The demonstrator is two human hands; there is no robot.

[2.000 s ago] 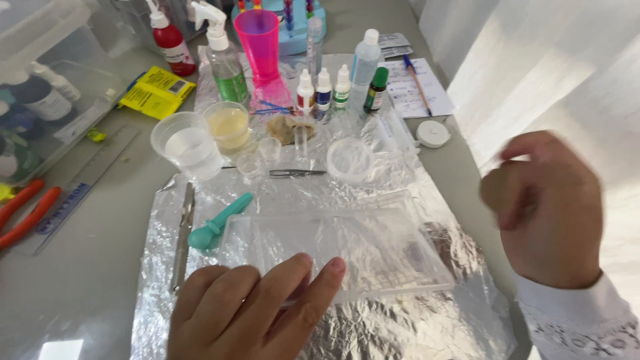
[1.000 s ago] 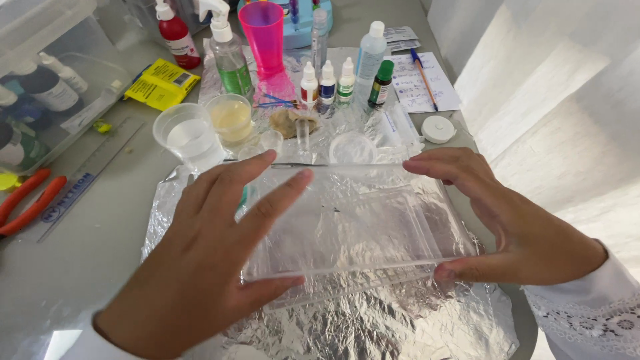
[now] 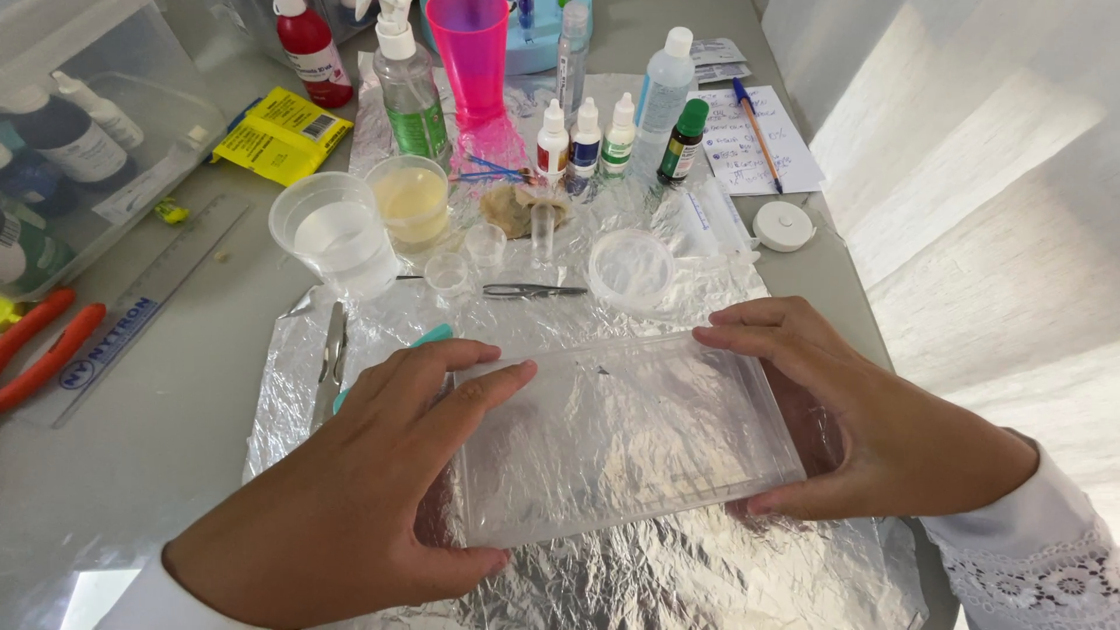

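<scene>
A clear rectangular plastic box (image 3: pixel 612 446) is held between both hands just above or on the aluminium foil (image 3: pixel 665 577). My left hand (image 3: pixel 359 481) grips its left end, fingers on the far edge and thumb at the near edge. My right hand (image 3: pixel 840 411) grips the right end in the same way. Beyond the box lie black tweezers (image 3: pixel 535 290) and a round clear dish (image 3: pixel 631 268). A metal tool (image 3: pixel 332 354) rests left of the box, and a teal utensil (image 3: pixel 433 335) is partly hidden behind my left hand.
Behind stand a cup of clear liquid (image 3: pixel 341 249), a cup of yellowish liquid (image 3: pixel 409 206), small dropper bottles (image 3: pixel 584 140), a spray bottle (image 3: pixel 411 96) and a pink cup (image 3: pixel 468 52). Orange-handled pliers (image 3: pixel 52 350) and a ruler (image 3: pixel 153 306) lie left; a pen (image 3: pixel 759 136) on paper and a tape measure (image 3: pixel 782 226) lie right.
Two seconds ago my right hand was raised away at the right, and my left lay at the box's near edge. Both hands have since taken hold of the box's ends.
</scene>
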